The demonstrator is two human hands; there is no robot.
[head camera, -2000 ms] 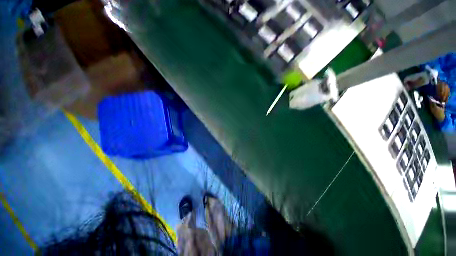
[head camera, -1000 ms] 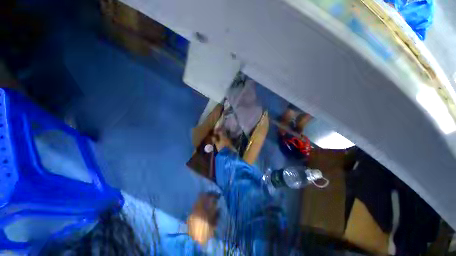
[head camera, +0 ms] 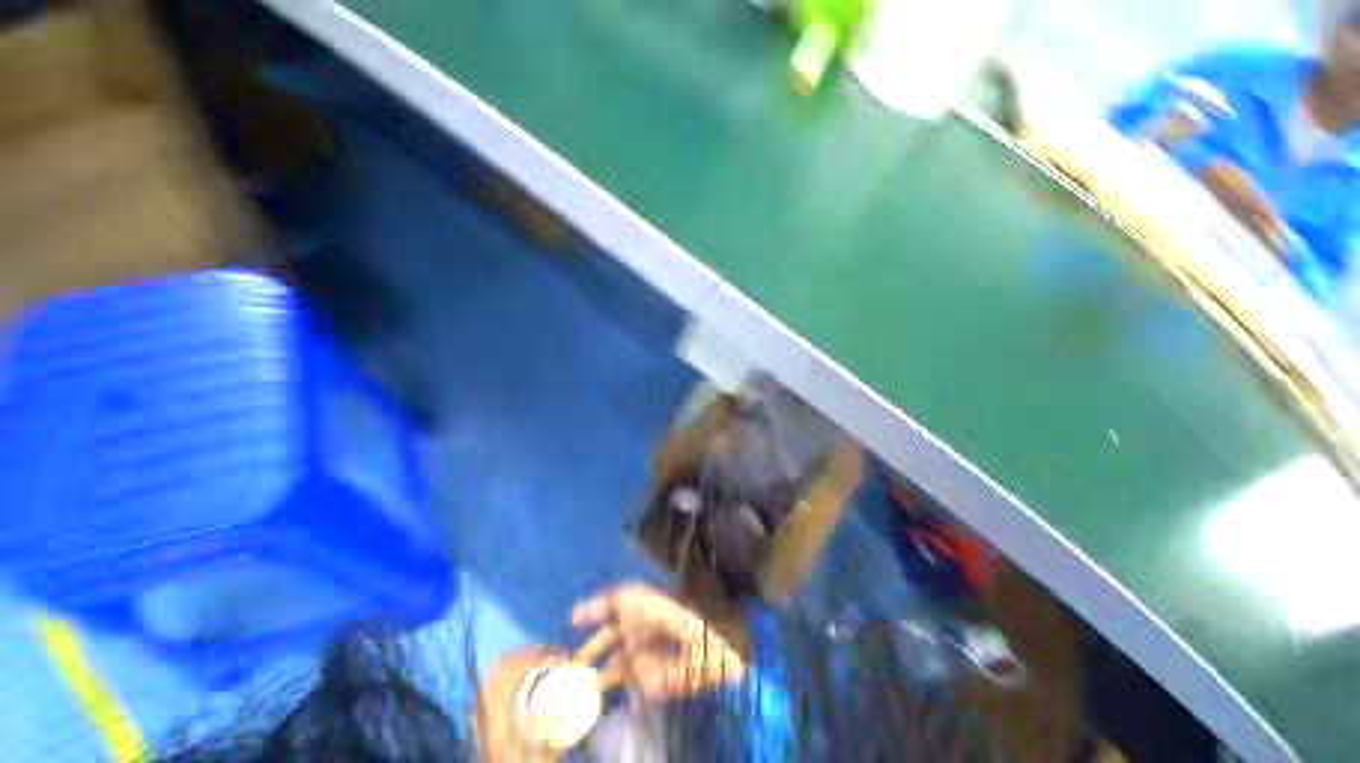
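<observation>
A small round pale item, perhaps a tape roll (head camera: pixel 561 704), is at the bottom centre, held in my left hand (head camera: pixel 507 707). My right hand (head camera: pixel 659 638) is just right of it and above, with its fingers apart and near the item; I see nothing held in it. Both hands are blurred and partly cut off or covered by hair. Beyond them, below the bench edge, stands an open brown box (head camera: pixel 813 522) with dark and greyish contents that are too blurred to tell.
A blue plastic stool (head camera: pixel 164 432) stands at the left. The green-topped bench (head camera: pixel 850 283) crosses from upper left to lower right. A clear bottle (head camera: pixel 962 650) and a red thing (head camera: pixel 955 555) lie below its edge. A person in blue (head camera: pixel 1268 134) is across the bench. Brown cartons (head camera: pixel 105 164) stand upper left.
My right hand has come back from the open box towards my left hand. The round pale item now shows in my left hand. The view has risen to show the bench top again.
</observation>
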